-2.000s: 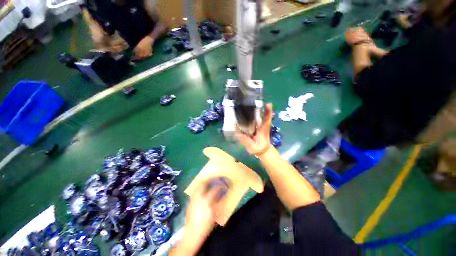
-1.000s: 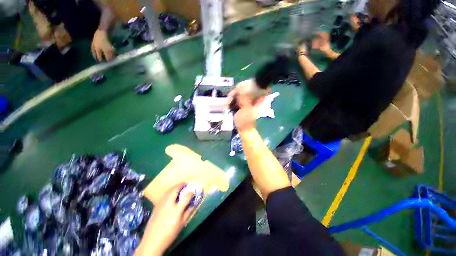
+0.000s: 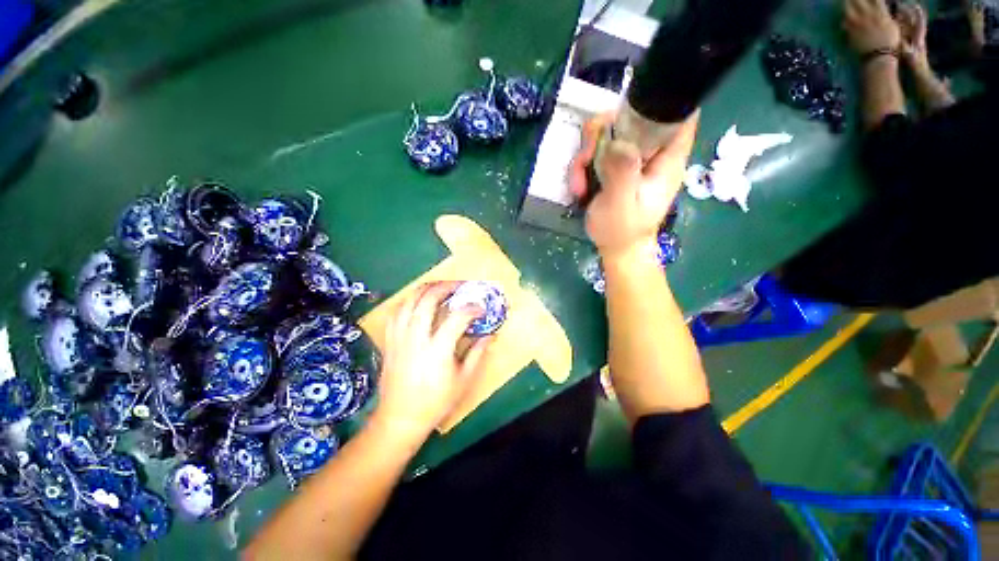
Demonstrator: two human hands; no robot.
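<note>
My left hand (image 3: 422, 351) grips a round assembly (image 3: 479, 308) with a blue-and-white patterned face, over the tan work pad (image 3: 513, 329). My right hand (image 3: 630, 181) is closed around the pale nose of the black electric screwdriver (image 3: 701, 60), beside the white-grey screw feeder (image 3: 553, 164). The screwdriver is tilted, its black body running up to the right out of the picture. Its tip is hidden by my hand. The screwdriver and the round assembly are apart.
A large pile of assemblies (image 3: 236, 367) lies at left. A small group of assemblies (image 3: 479, 117) lies left of the feeder. White scrap (image 3: 739, 167) and a black parts bunch (image 3: 805, 79) lie to the right. A neighbouring person's hands (image 3: 876, 31) show at upper right.
The view has turned down towards the bench. My right hand now shows sharply on the screwdriver at the feeder. My left hand still holds the round assembly over the pad.
</note>
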